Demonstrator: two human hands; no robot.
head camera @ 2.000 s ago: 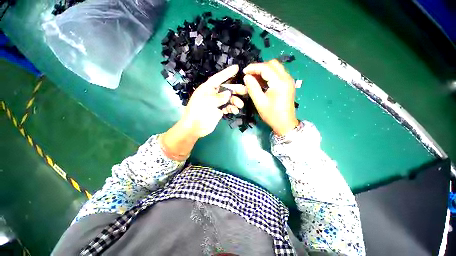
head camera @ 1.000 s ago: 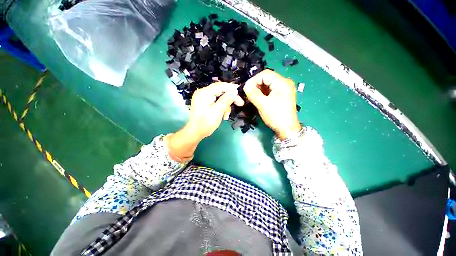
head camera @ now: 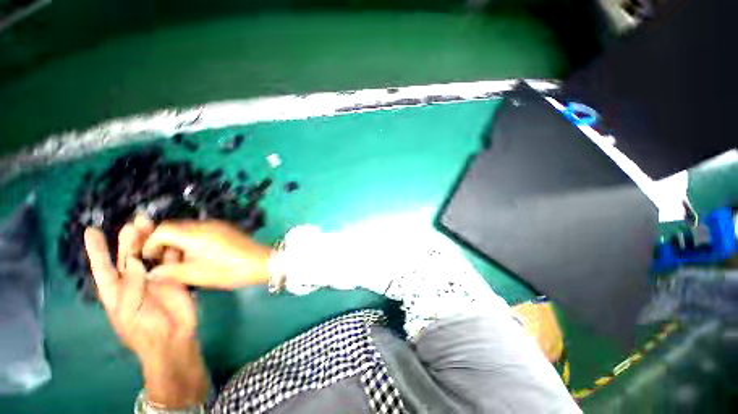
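A loose heap of small flat black pads (head camera: pixel 137 182) lies on the green surface (head camera: pixel 348 170) at the left, blurred. My left hand (head camera: pixel 154 315) is at the heap's near side, palm up, with some fingers extended. My right hand (head camera: pixel 214 255) reaches in from the right, its fingertips curled against the left hand's fingers. Blur and the fingers hide whether a pad is between them. A few loose pads lie beyond and right of the heap, with a small white piece (head camera: pixel 273 160).
A milky plastic bag (head camera: pixel 20 299) is at the left edge. A large black sheet (head camera: pixel 550 202) covers the surface's right end. Beyond it are a blue ring (head camera: pixel 580 114) and another dark panel (head camera: pixel 663 89). A brown piece (head camera: pixel 540 327) and a blue object (head camera: pixel 708 238) are lower right.
The view has swung right, so the heap and bag now sit further left and more of the black sheet shows. My hands remain together at the heap; the left hand's fingers have spread.
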